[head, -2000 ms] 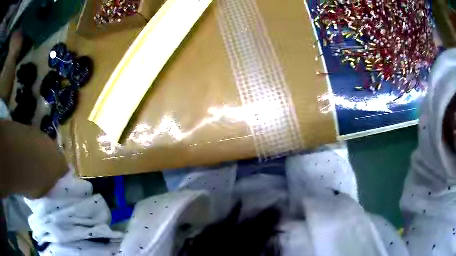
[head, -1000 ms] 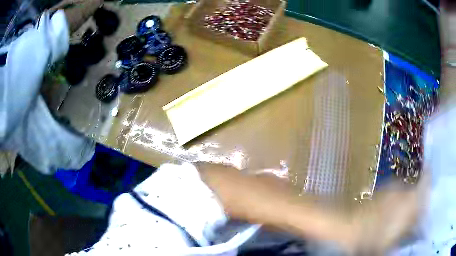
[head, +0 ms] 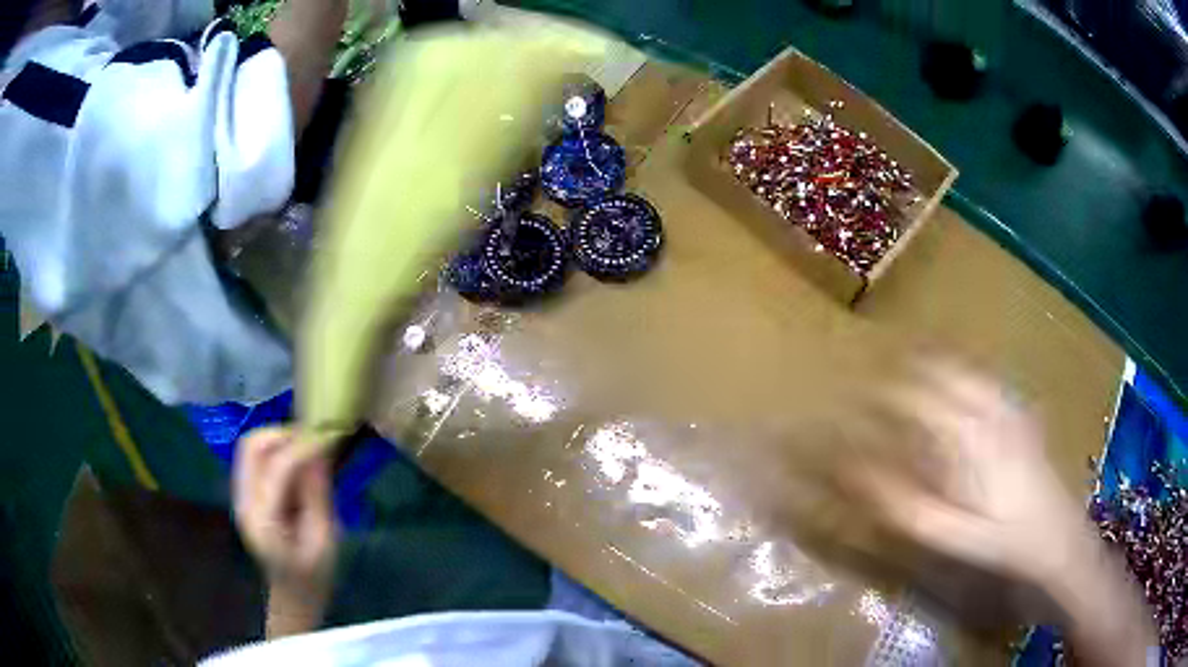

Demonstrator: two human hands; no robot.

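Observation:
My left hand [head: 289, 502], at the lower left off the bench edge, is closed on the bottom end of a long pale yellow strip [head: 404, 209]. The strip stands up from the hand, blurred and slightly bent, and covers part of the round dark parts behind it. My right hand [head: 958, 482] is over the right part of the brown bench [head: 730, 352], strongly blurred. Its fingers point left; whether it holds anything cannot be told. A clear gridded sheet [head: 902, 641] shows only in part at the bottom, beside the right forearm.
An open brown box [head: 743, 202] of red-wired parts stands at the bench's far side. Black and blue round parts [head: 618, 236] cluster left of it. More wired parts [head: 1153, 534] lie at the right edge. A green belt with black units [head: 952, 69] runs behind. Another person's sleeve [head: 143, 222] is at left.
The yellow strip has been lifted off the bench by my left hand and moved left. My right hand has moved up over the bench. The view has turned, bringing the box and belt further in.

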